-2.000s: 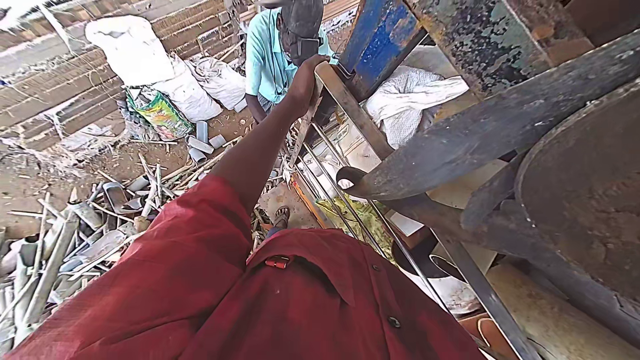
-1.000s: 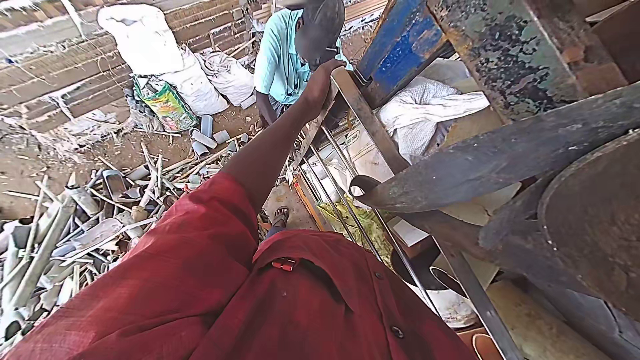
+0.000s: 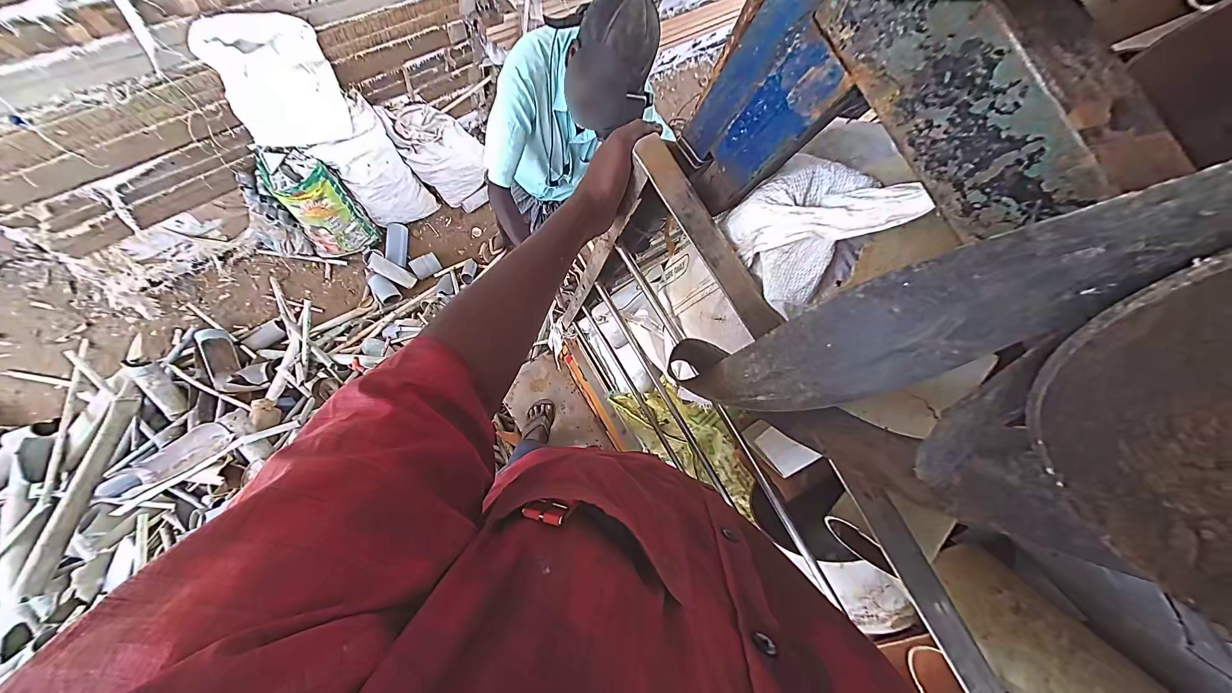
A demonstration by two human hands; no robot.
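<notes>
My left arm, in a dark red sleeve, reaches up toward the top middle. My left hand (image 3: 616,159) is closed over the upper corner of a flat metal frame (image 3: 707,236). Thin metal rods (image 3: 664,385) run down beside this frame. A dark metal strip with a curled end (image 3: 866,337) crosses in front of it from the right. Just beyond my left hand, a person in a light blue shirt (image 3: 539,120) and dark cap bends forward. My right hand is out of view.
Cut pipes and scrap pieces (image 3: 173,452) lie heaped on the left. White sacks (image 3: 279,87) stand by the slatted wall. A blue-painted beam (image 3: 770,87), a crumpled white sack (image 3: 808,221) and a large round dark part (image 3: 1145,433) are on the right.
</notes>
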